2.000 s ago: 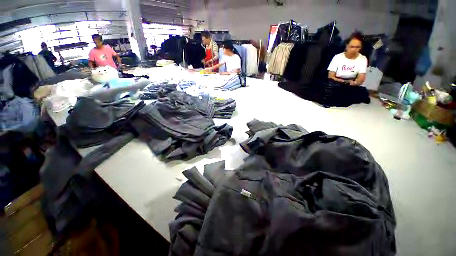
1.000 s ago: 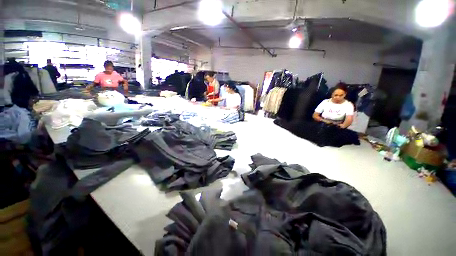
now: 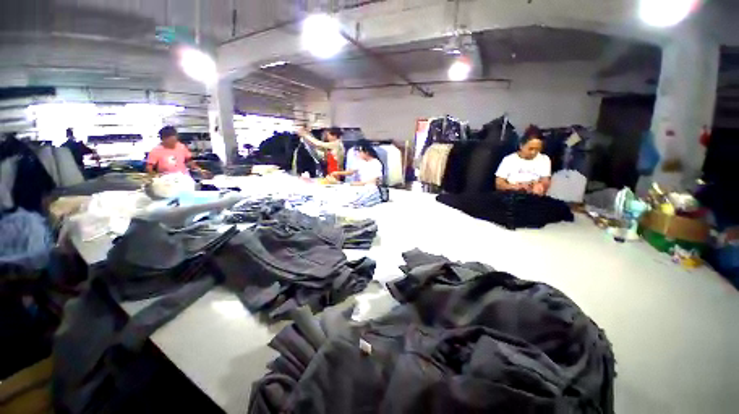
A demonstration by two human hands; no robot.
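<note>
A thick stack of dark grey garments (image 3: 486, 340) lies on the white table right in front of me, reaching the bottom edge of the picture. Its layered edges fan out at its left side. A small white label (image 3: 365, 347) shows on the cloth. Neither of my hands is in the picture.
A second grey pile (image 3: 284, 263) lies further left, with another grey heap (image 3: 162, 255) beside it hanging over the edge of the white table (image 3: 194, 356). Pale garments (image 3: 109, 214) lie beyond. A person with black cloth (image 3: 506, 209) is across the table. A carton (image 3: 674, 225) stands right.
My view has tilted up since the oldest frame, so ceiling lights now show. The near stack looks slightly shifted in its folds. One far person has raised an arm.
</note>
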